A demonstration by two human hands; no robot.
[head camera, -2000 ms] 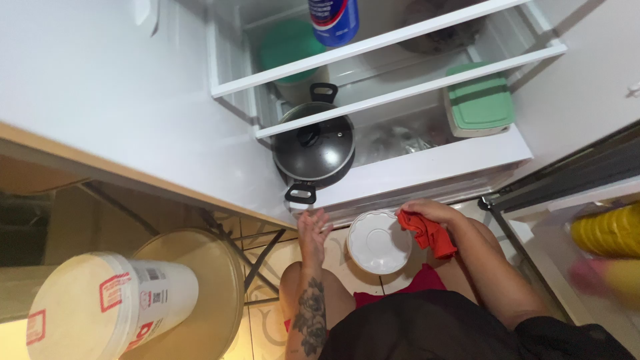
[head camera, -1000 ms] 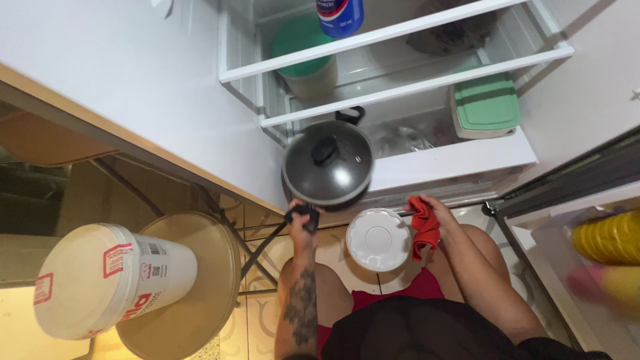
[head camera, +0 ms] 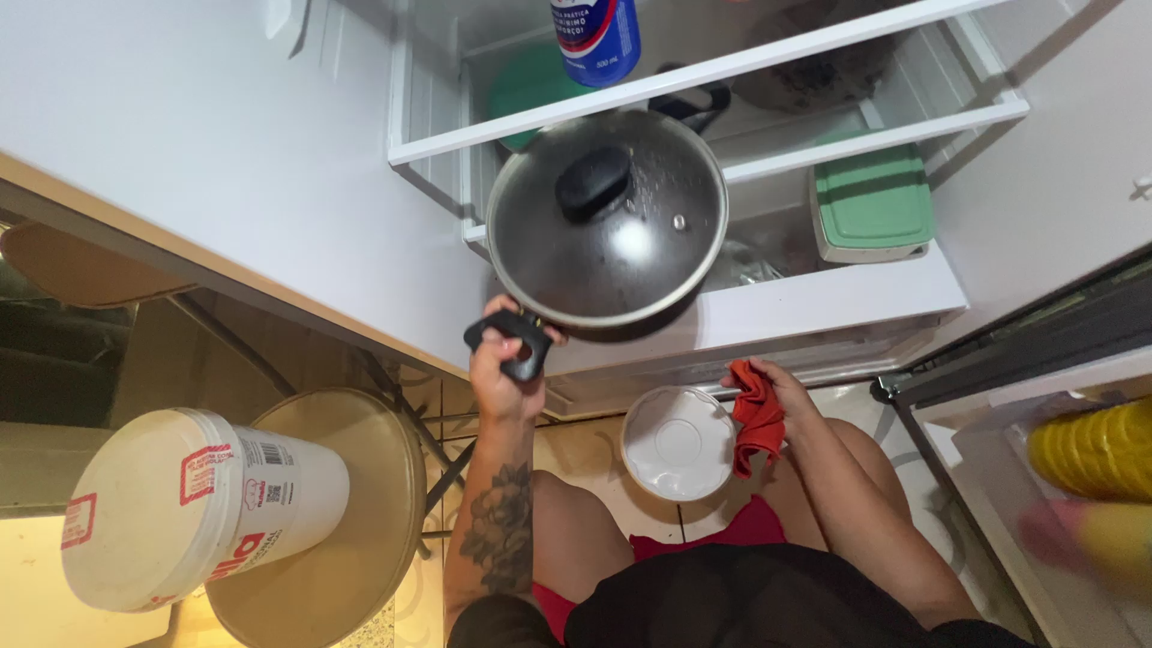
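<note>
My left hand (head camera: 508,360) grips the near black side handle of a dark pot with a glass lid (head camera: 621,261), its steel rim and black knob facing up. The pot is raised at the front of the open refrigerator, overlapping the shelf edge, with its other handle pointing into the fridge. In my right hand (head camera: 783,396) is a crumpled red cloth (head camera: 758,421). A round white lid or dish (head camera: 677,443) lies between my knees, touching or nearly touching the cloth; what supports it cannot be told.
A green-lidded container (head camera: 873,198) stands at the lower right inside the fridge. White-edged shelves (head camera: 702,72) cross above, with a blue bottle (head camera: 596,40). At left, a white bucket (head camera: 207,504) lies over a round stool seat (head camera: 360,540). The open door (head camera: 981,432) is at right.
My left hand has taken hold of the pot's near handle. The pot, earlier sitting low inside the fridge, has come up toward the camera. The right hand keeps the red cloth.
</note>
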